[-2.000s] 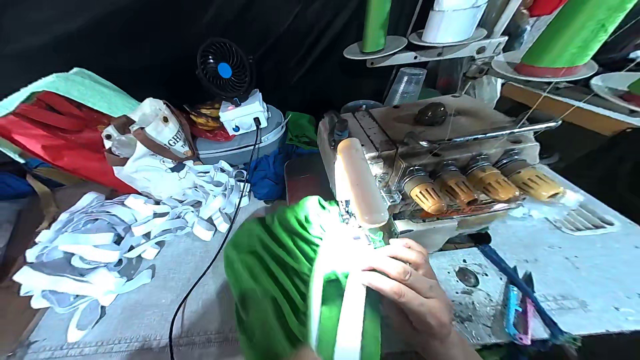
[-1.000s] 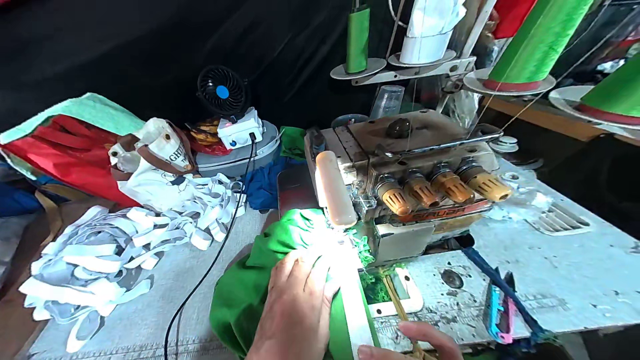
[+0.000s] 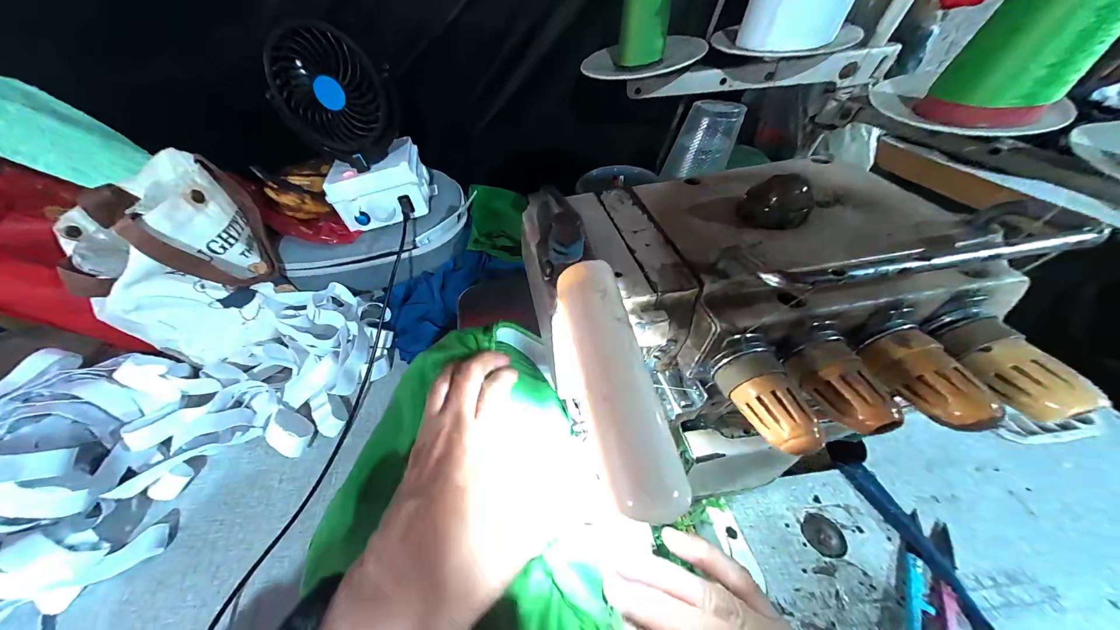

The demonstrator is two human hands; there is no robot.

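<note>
Green fabric (image 3: 376, 490) lies at the left side of an overlock sewing machine (image 3: 822, 227), below its pale rounded light tube (image 3: 621, 394). My left hand (image 3: 455, 490) rests on the fabric, fingers pointing up and spread slightly, pressing it from above. My right hand (image 3: 691, 582) is low, right of the fabric near the machine's front plate, with its fingertips at the cloth's edge. Strong glare whitens the area between the hands, hiding the needle area and any white band there. Whether the right fingers pinch the cloth cannot be told.
Piled white elastic loops (image 3: 79, 446) lie on the left, crossed by a black cable (image 3: 341, 437). A small black fan (image 3: 328, 92) stands behind. Orange tension knobs (image 3: 770, 402) jut from the machine front. Small thread snips (image 3: 914, 577) lie at right, with thread cones (image 3: 1024, 52) above.
The green fabric's upper edge now shows left of the light tube. The yellowish tool seen by my right hand one second ago is no longer visible. The view has moved closer.
</note>
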